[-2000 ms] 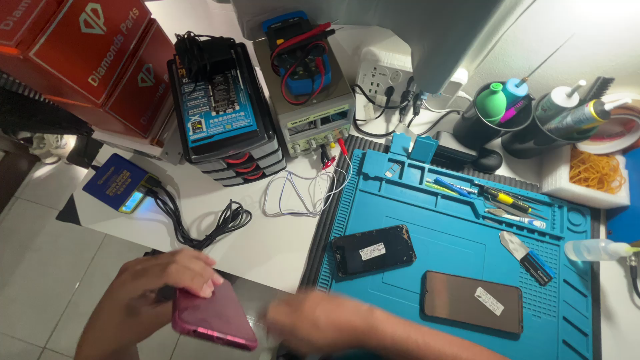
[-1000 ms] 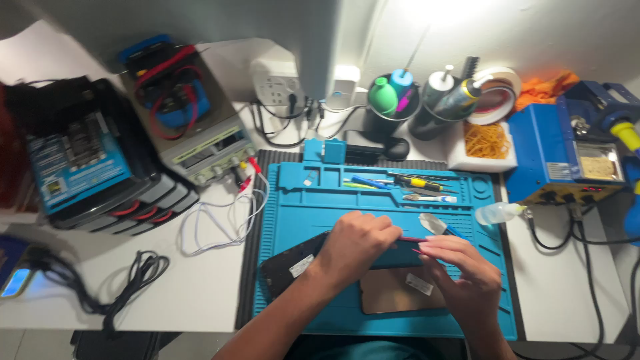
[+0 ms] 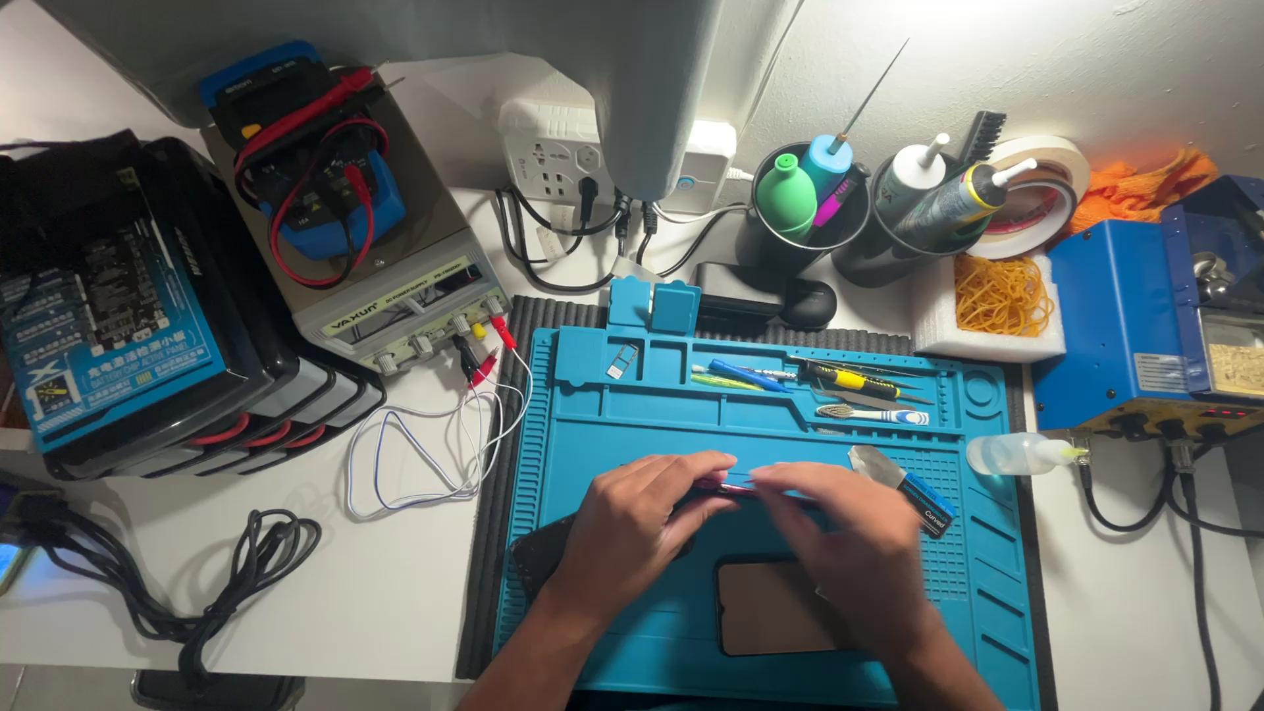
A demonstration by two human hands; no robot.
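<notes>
Over the teal silicone repair mat [image 3: 642,425], my left hand [image 3: 642,523] grips the near-edge-on red-pink smartphone [image 3: 729,488] at its left side. My right hand [image 3: 849,543] has thumb and fingers at the phone's right side, and most of the phone is hidden by the hands. A black smartphone [image 3: 541,555] lies partly under my left hand. Another phone, with a brownish screen [image 3: 775,610], lies below and partly behind my right hand. A thin tool packet with a blue and black end [image 3: 926,502] rests right of my right hand.
Screwdrivers [image 3: 851,380] and a toothbrush [image 3: 874,415] lie in the mat's trays. A clear squeeze bottle [image 3: 1022,454] is at the mat's right edge, near a blue soldering station [image 3: 1106,326]. On the left stand a DC power supply [image 3: 405,316], thin leads [image 3: 425,494] and stacked black cases [image 3: 237,375].
The red-pink phone has moved from beside the desk to above the mat, and both hands are now at it. The view has swung right.
</notes>
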